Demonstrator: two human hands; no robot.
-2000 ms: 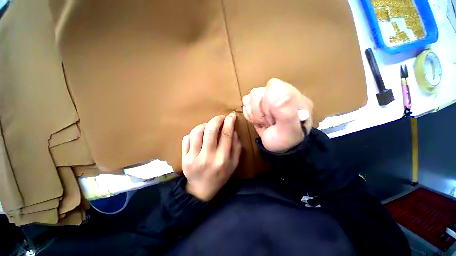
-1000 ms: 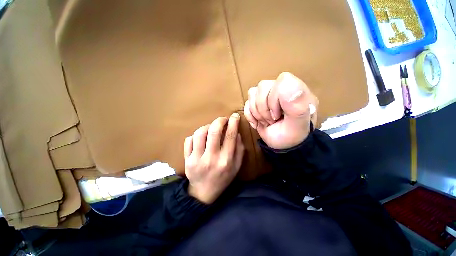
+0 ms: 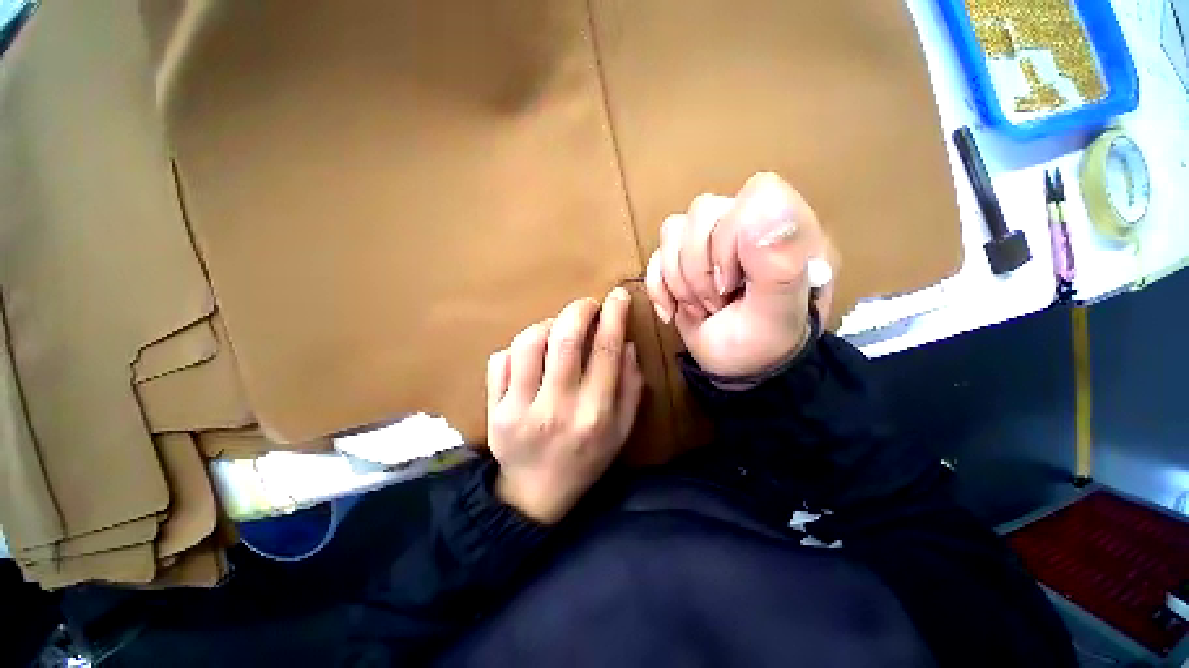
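The tan-brown leather panel (image 3: pixel 391 222) lies in front of me, with a straight seam down its middle. My left hand (image 3: pixel 561 405) lies on its near part, holding it with the index fingertip at a small dark crease beside the seam. My right hand (image 3: pixel 743 281) is a fist just right of the seam, its fingertips close to that crease. The white end of a slim tool (image 3: pixel 819 273) sticks out of the fist. The rest of the tool is hidden, and no logo piece can be made out at the fingertips.
Stacked brown panels (image 3: pixel 78 300) lie at left. At right are a blue-rimmed tray (image 3: pixel 988 98) of small gold pieces, a dark hammer or mallet (image 3: pixel 984 196), pink-handled snips (image 3: pixel 1060 242) and a pale tape roll (image 3: pixel 1091 185). The white board's edge (image 3: pixel 280 483) shows below the panel.
The panel and my left hand have shifted slightly right. My right fist has moved a little up and right, and has turned slightly. The left stack has also shifted slightly right.
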